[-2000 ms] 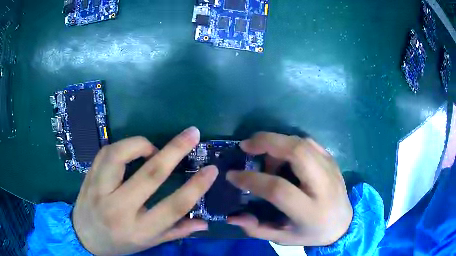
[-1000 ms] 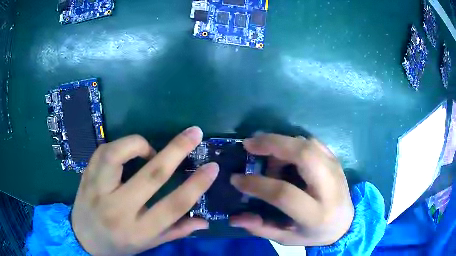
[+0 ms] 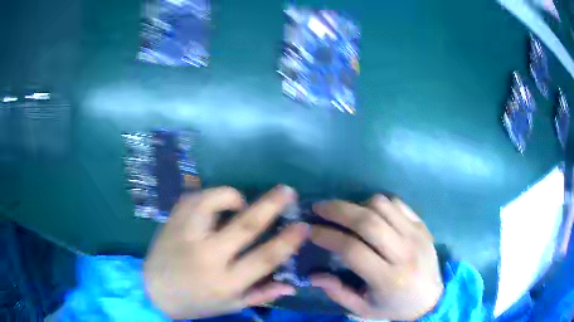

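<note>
The image is blurred. A blue circuit board with a black heatsink on it lies at the bottom middle, between my two hands. My left hand is at its left side, with fingertips on its left edge and top. My right hand is at its right side, with fingertips on its right part. Both hands are bare and hold the board between them. The fingers hide much of the board's sides.
Another board with a black heatsink lies at the left. Two blue boards lie farther off, one at upper left and one at upper middle. Several boards lie at the far right, above a white sheet.
The whole view has shifted and blurred, so the boards and hands appear farther right and lower. More of the bench's left side shows. Both hands stay on the same board.
</note>
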